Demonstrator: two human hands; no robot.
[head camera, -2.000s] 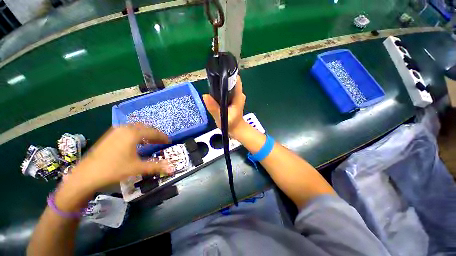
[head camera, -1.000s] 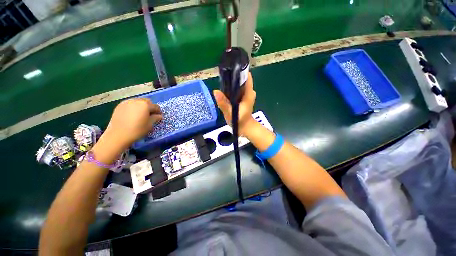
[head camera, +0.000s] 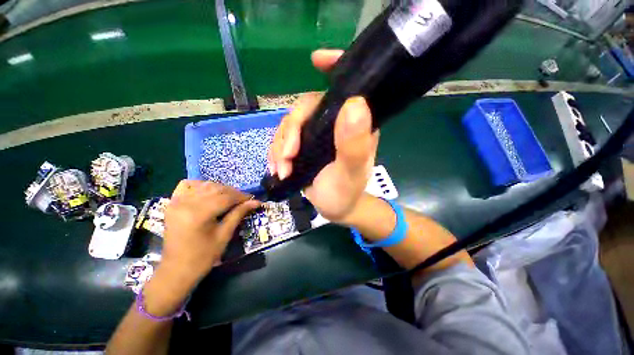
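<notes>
My right hand (head camera: 340, 149) is closed around a thick black electric screwdriver (head camera: 375, 69), which slants down to the left across the fixture. My left hand (head camera: 201, 222) has thumb and fingertips pinched together at the screwdriver's tip; anything between them is too small to tell. Just below the tip, a circuit board (head camera: 270, 225) in a white housing sits in the white holding fixture (head camera: 381, 182). My left hand hides the fixture's left part. The blue screw bin (head camera: 191, 149), heaped with tiny silver screws, lies directly behind both hands.
Several open units (head camera: 69, 191) stand at left, beside a loose white unit (head camera: 111, 239). A second blue bin (head camera: 511, 145) and another fixture (head camera: 573, 128) lie right. A divider bar (head camera: 233, 59) crosses the green belt. The black cord (head camera: 514, 211) sweeps across the right side.
The screwdriver has gone from upright to slanted, its tip now at my left fingertips. My left hand has left the screw bin and moved down to the board. The view has shifted slightly.
</notes>
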